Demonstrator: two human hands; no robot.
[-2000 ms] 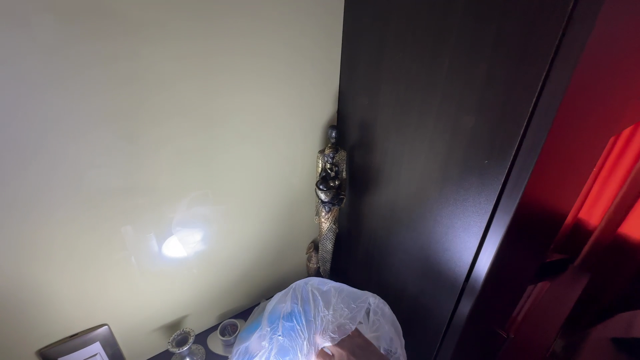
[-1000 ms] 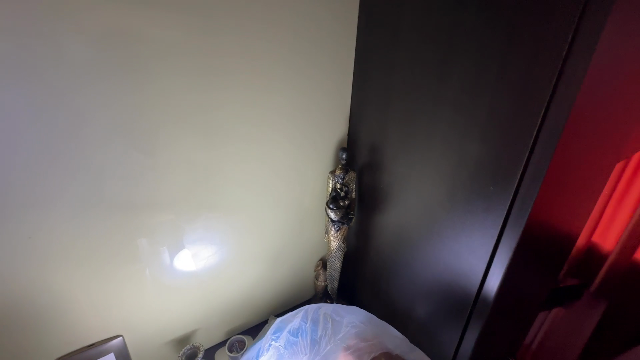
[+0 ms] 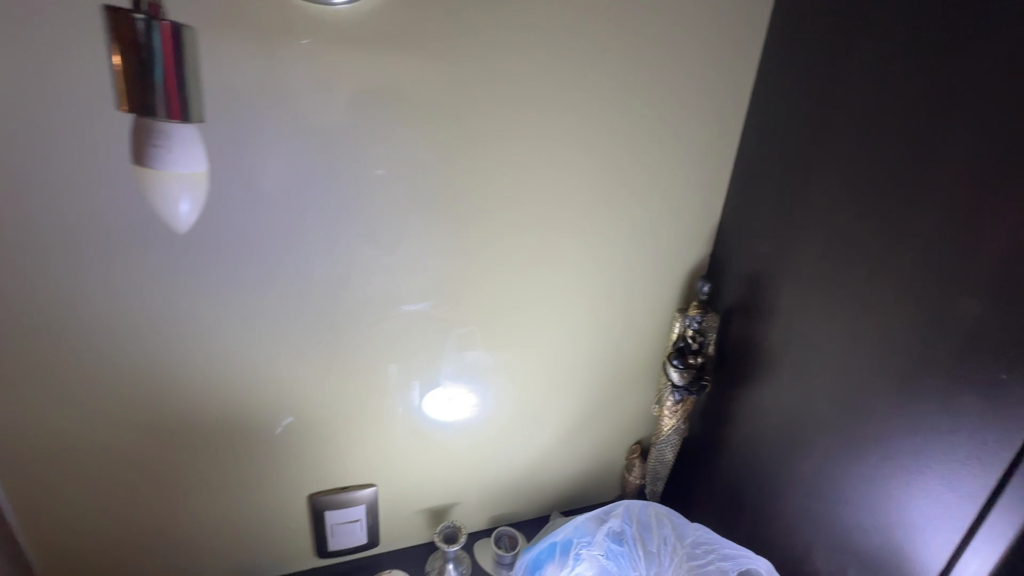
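Note:
Neither my left hand nor my right hand shows in the head view. A translucent plastic bag with something pale blue in it bulges up at the bottom edge, right of centre. Just left of it, on a dark surface, stand a small round cup-like holder and a silvery candlestick. Behind the bag a tall gold-and-black figurine stands in the corner, with a smaller brown figure beside it.
A candle-shaped bulb hangs unlit from a shiny metal socket at the upper left. A light switch sits low on the pale wall, which reflects a bright light. A dark panel rises on the right.
The view has swung left and up, bringing in the hanging bulb and the whole switch; the red cloth has left the picture. The skin seen at the bag two seconds ago no longer shows.

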